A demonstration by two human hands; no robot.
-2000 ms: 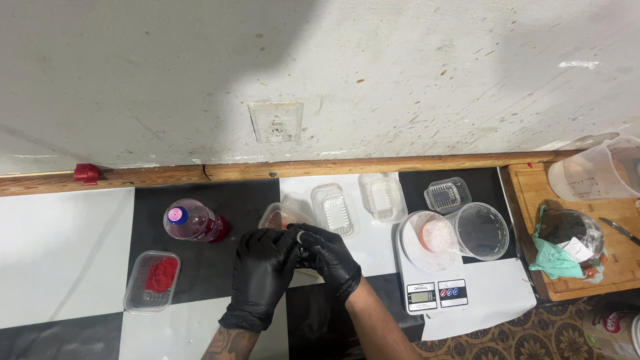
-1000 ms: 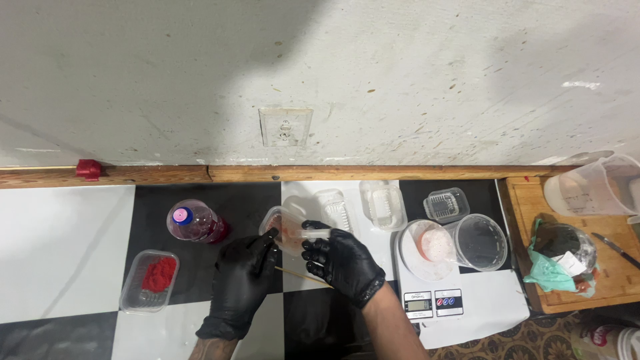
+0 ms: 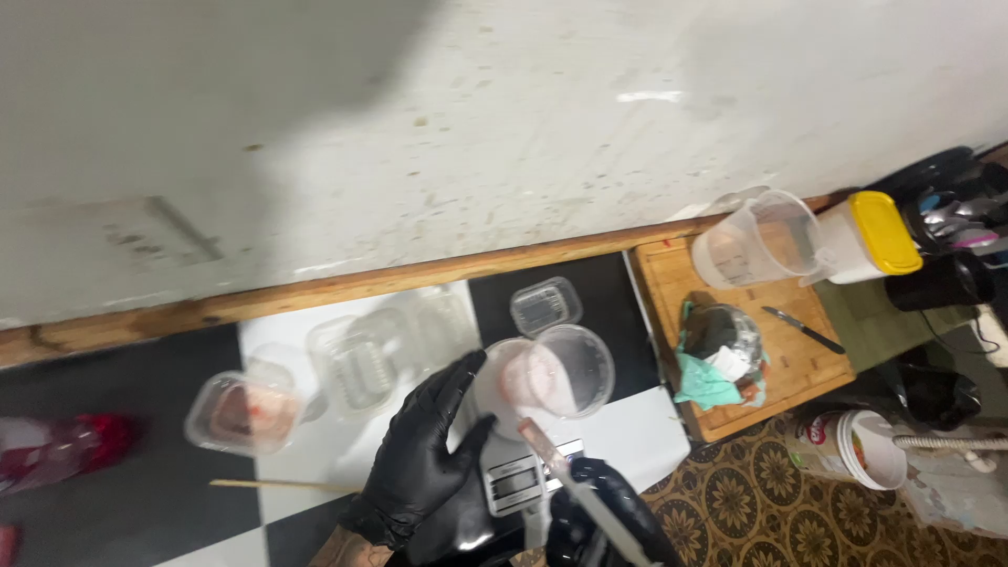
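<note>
My left hand (image 3: pixel 421 449), in a black glove, is beside a round clear plastic container (image 3: pixel 508 386) on the digital kitchen scale (image 3: pixel 513 484), its fingers spread around the near side. Pale pink material lies in that container. My right hand (image 3: pixel 602 512), also gloved in black, grips a translucent spatula-like tool (image 3: pixel 587 496) with a pinkish tip, held over the scale. A round clear cup (image 3: pixel 583 370) overlaps the container's right side. To the left, a clear tray (image 3: pixel 206 413) holds pinkish-orange material. Motion blur softens the hands and tool.
A thin wooden stick (image 3: pixel 276 483) and empty clear trays (image 3: pixel 358 370) lie left of my hands. A red-liquid bottle (image 3: pixel 63 449) is far left. Right, a cutting board (image 3: pixel 709 425) bears a measuring jug (image 3: pixel 744 244), a knife (image 3: pixel 803 329) and a wrapped bowl (image 3: pixel 720 339).
Both hands have moved right from the tray with pinkish-orange material to the scale. The wooden stick now lies on the table. The view has swung right.
</note>
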